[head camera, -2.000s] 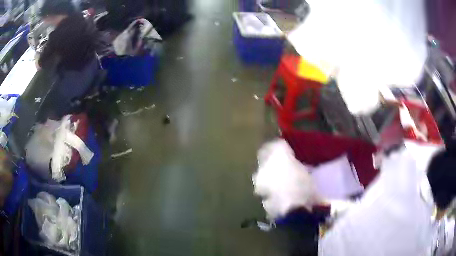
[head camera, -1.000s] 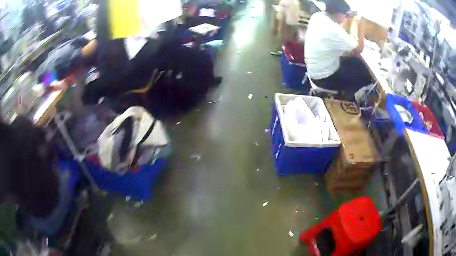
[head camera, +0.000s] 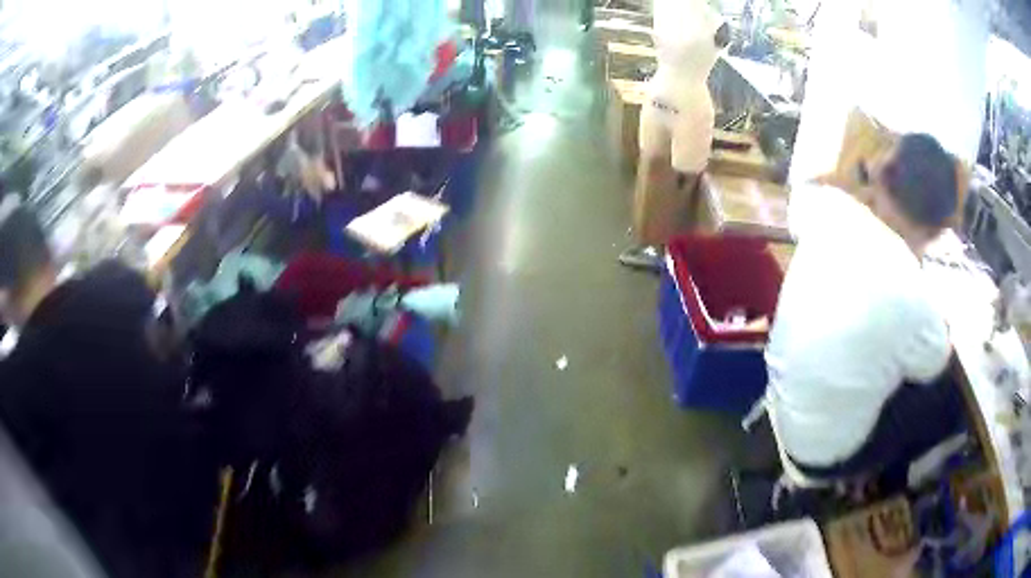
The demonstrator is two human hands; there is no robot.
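Neither of my hands is in view. Nearest in front of me is the green aisle floor (head camera: 543, 395) with small white scraps on it. At the bottom right stands a crate with a white rim (head camera: 684, 555) and white stuff inside, cut off by the lower edge. Right of it is a brown carton (head camera: 876, 540). A large heap of black cloth (head camera: 351, 440) lies at the left of the aisle. The picture is blurred.
A seated person in white (head camera: 848, 327) is at the right by a table. A blue crate (head camera: 712, 373) with a red one in it stands beside them. A dress form (head camera: 678, 107) stands farther back. A person in black (head camera: 96, 418) is at left. Teal cloth (head camera: 396, 51) hangs beyond.
The view has moved forward along the aisle. The red stool has left the picture. The white-rimmed crate, carton and seated person are nearer; the dress form now shows more fully.
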